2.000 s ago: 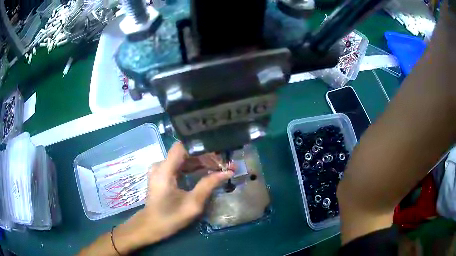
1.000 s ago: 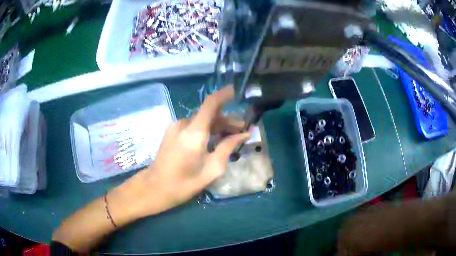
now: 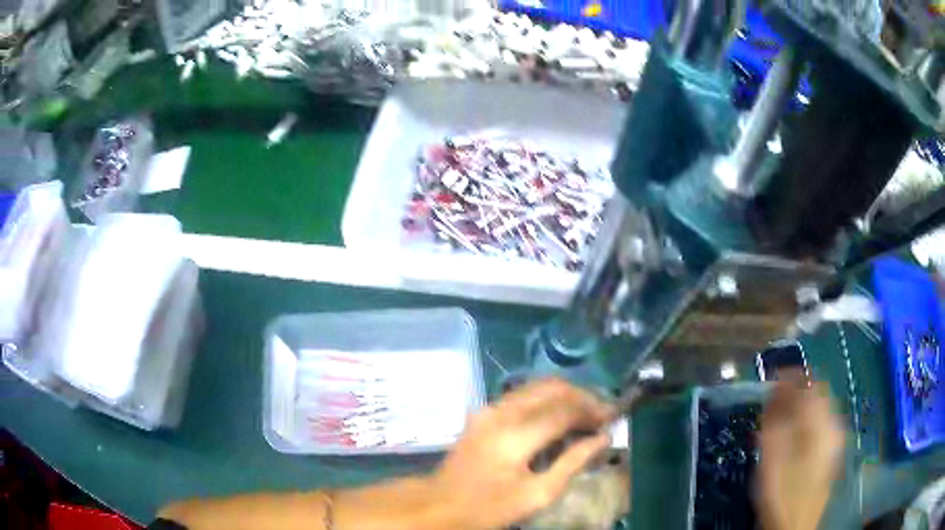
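The teal-green hand press stands right of centre, its marked metal plate tilted in view. My left hand is at the press, below the plate, with thumb and fingers brought together near the punch; whether it holds a part is hidden. The worn press base shows partly below it. My right hand is blurred, over the right part of the clear tub of black rings; its fingers cannot be made out. The clear tub of thin red and white rods lies left of my left hand.
A large white tray with piled rods stands behind the rod tub. Stacked clear tubs are at the left. A blue tray is at the far right. A phone lies behind the ring tub. White pieces are heaped at the back.
The view has turned left, so things sit further right. My right hand has come from the lower right edge to the ring tub. My left hand has stayed at the press.
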